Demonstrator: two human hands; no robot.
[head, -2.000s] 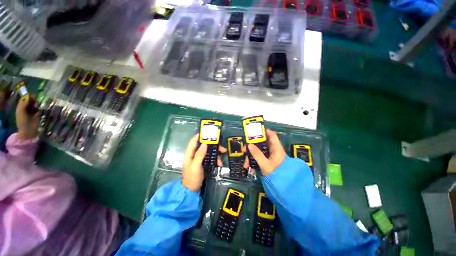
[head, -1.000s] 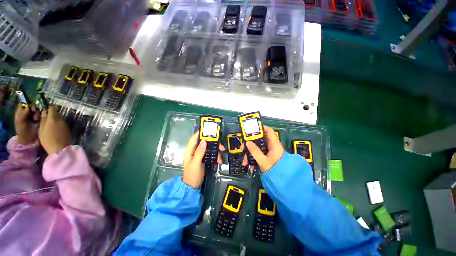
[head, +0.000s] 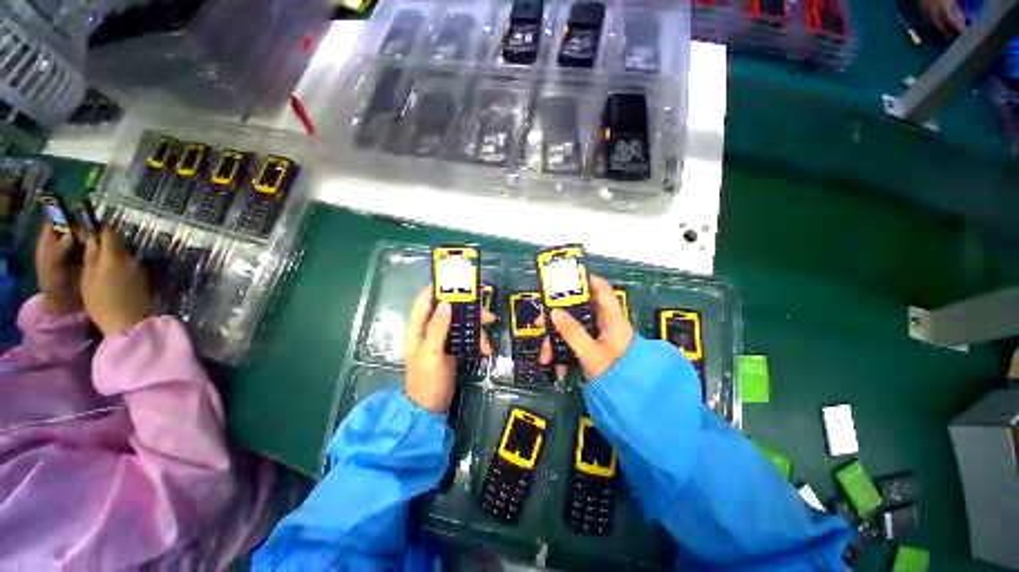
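My left hand (head: 429, 349) holds a yellow-framed keypad phone (head: 456, 275) upright, its screen lit white. My right hand (head: 600, 335) holds a second yellow-framed phone (head: 563, 277), also lit white, with the thumb on its keypad. Both phones are above a clear blister tray (head: 386, 299). In the tray, several yellow-framed phones with dark screens lie in pockets, such as one at the lower middle (head: 515, 463) and one at the right (head: 681, 333). Others are partly hidden behind my hands and the held phones.
Stacked upper trays (head: 335, 151) on a white board (head: 702, 168) hold black phones. At left, a person in pink sleeves (head: 168, 374) handles phones beside another tray (head: 300, 212). Green batteries (head: 754, 379) and a white one (head: 839, 430) lie at right, near a grey box (head: 989, 475).
My left hand and its phone have moved slightly left and up. My right hand still holds its phone, with a small shift. The neighbour's second hand has come in over the tray at left.
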